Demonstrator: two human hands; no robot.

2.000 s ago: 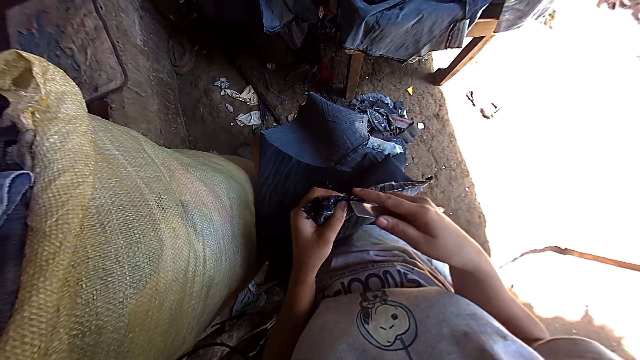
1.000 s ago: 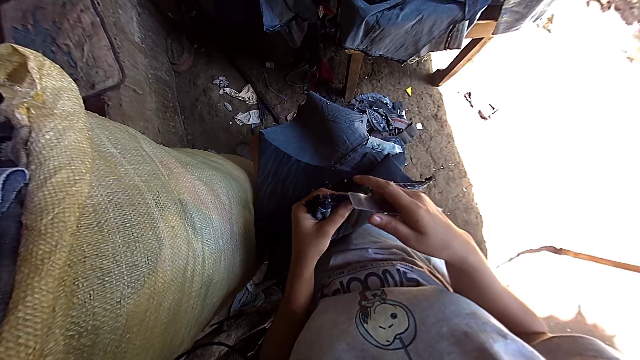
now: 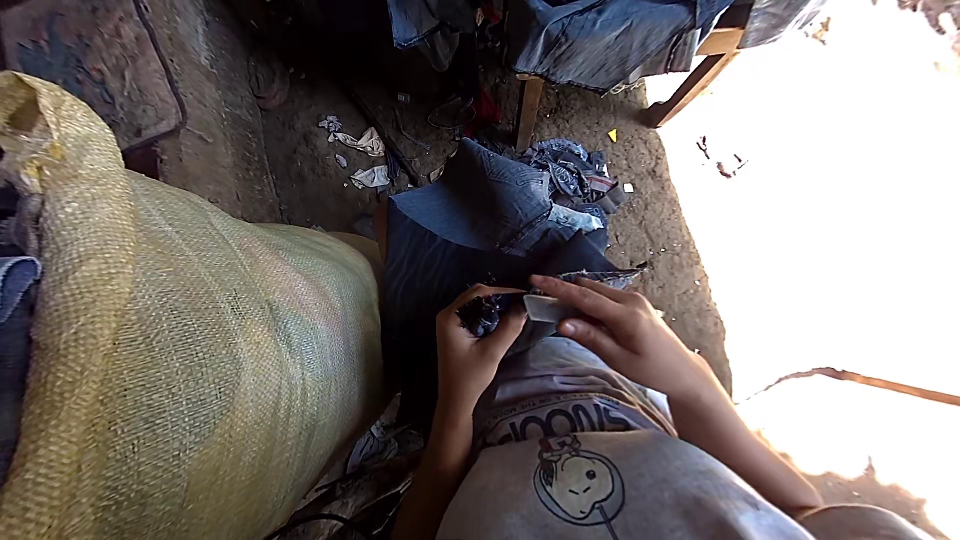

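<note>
My left hand (image 3: 476,341) is closed around a bunched piece of dark cloth (image 3: 481,316), which pokes out between thumb and fingers. Close at its right, my right hand (image 3: 619,326) holds a flat, pale, blade-like piece (image 3: 546,308) between thumb and fingers, its end against the left hand's fingertips. What exactly the piece is, I cannot tell. Dark blue denim (image 3: 442,262) spreads over my lap beneath and beyond both hands, with a frayed edge just past the right fingers. Lighter denim (image 3: 495,195) lies folded farther out.
A large woven sack (image 3: 255,360) bulges at my left, with denim in its mouth. Ahead, more denim (image 3: 592,45) hangs over a wooden stand (image 3: 529,112). Cloth scraps (image 3: 369,177) litter the dirt floor, and a denim heap (image 3: 574,169) lies beyond my lap.
The right hand has shifted slightly around the pale piece, whose flat face shows more than two seconds ago. The left hand keeps its hold on the bunched cloth.
</note>
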